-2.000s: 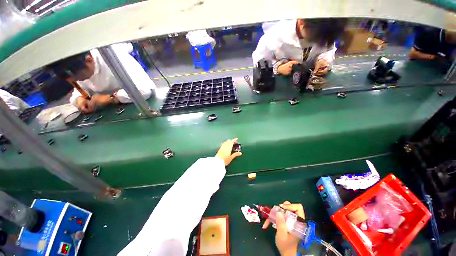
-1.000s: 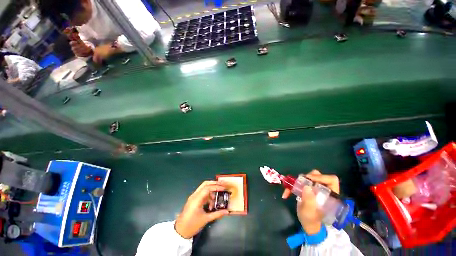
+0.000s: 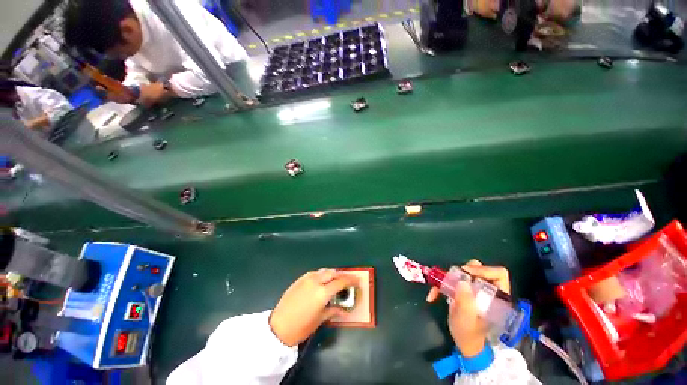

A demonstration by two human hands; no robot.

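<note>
My left hand point(image 3: 307, 307) holds a small module point(image 3: 345, 297) between thumb and fingers, over the pad. A pale rounded face with a dark edge shows on the module. The square pad point(image 3: 364, 307) has a light face and a reddish-brown rim, and my hand hides its left part. My right hand point(image 3: 472, 308) grips the glue syringe point(image 3: 493, 302), a clear barrel with red fluid and a blue cap with an air hose. Its tip points left at a white tissue point(image 3: 409, 268) with red stains, and I cannot tell if they touch.
A green conveyor belt point(image 3: 452, 143) carries spaced dark units. A blue controller point(image 3: 120, 301) stands left, another point(image 3: 554, 244) right, beside a red bin point(image 3: 603, 361). A tan block point(image 3: 413, 209) lies at the belt edge. A black gridded tray point(image 3: 324, 60) and a person in white point(image 3: 188, 45) are across the belt.
My left hand has moved from the belt to the pad with the module. The module showed a dark face one second ago and now shows a pale one. My right hand still holds the syringe.
</note>
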